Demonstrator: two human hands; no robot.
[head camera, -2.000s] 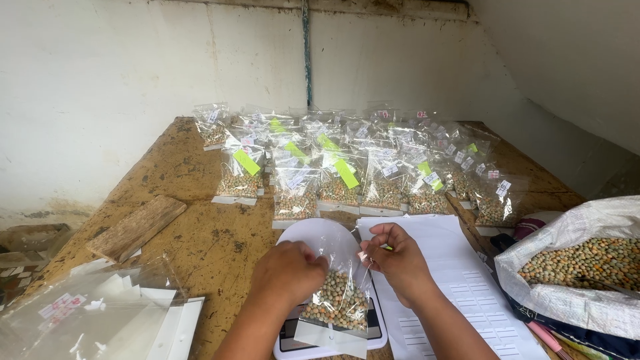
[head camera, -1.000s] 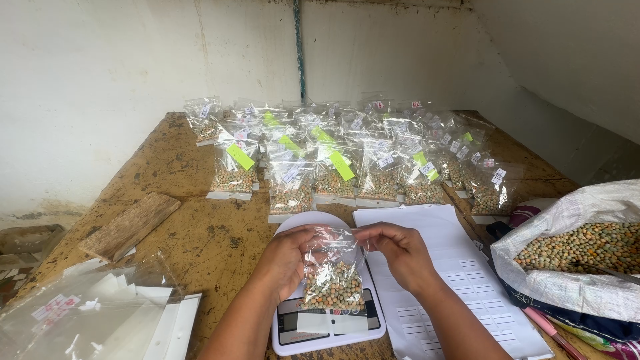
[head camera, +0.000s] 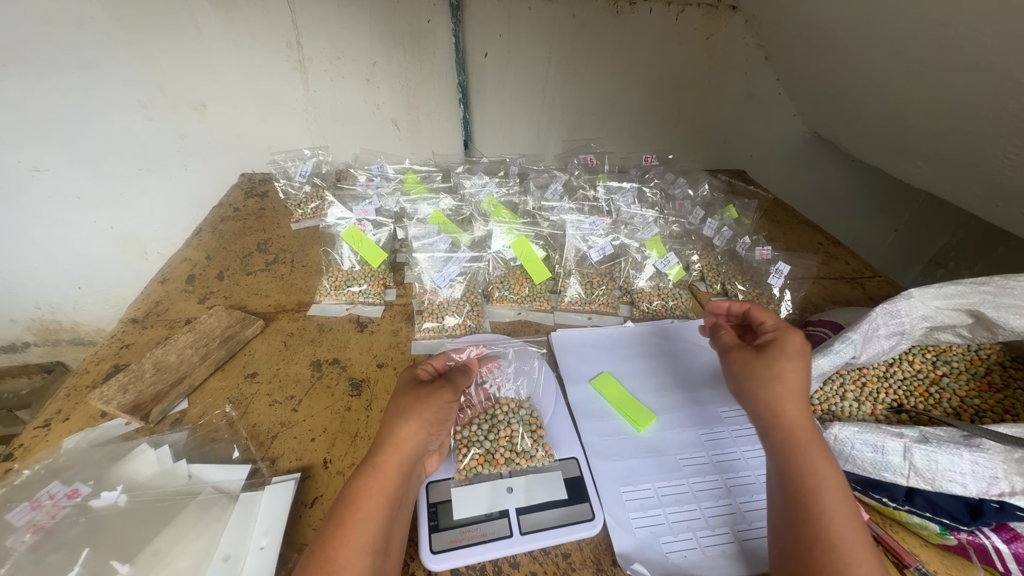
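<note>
A clear plastic bag of dried peas (head camera: 502, 436) hangs over a white digital kitchen scale (head camera: 560, 534), its upper left edge pinched in my left hand (head camera: 428, 400). My right hand (head camera: 760, 352) is raised above the right edge of the paper sheets (head camera: 664, 352), thumb and forefinger together at the end of a small dark, thin piece (head camera: 699, 298); what it is cannot be told. A stack of bright green paper slips (head camera: 623, 402) lies on the sheets. Farther back stand rows of filled pea bags (head camera: 448, 300), several with white labels or green slips.
An open woven sack of dried peas (head camera: 920, 380) stands at the right. A wood block (head camera: 178, 364) lies on the worn table (head camera: 320, 360) at the left, behind empty plastic bags (head camera: 184, 496). Pens (head camera: 892, 544) lie at the lower right. A wall rises behind.
My right hand has left the bag and moved right, over the sheets' edge. My left hand keeps hold of the bag. The green slips now show on the sheets.
</note>
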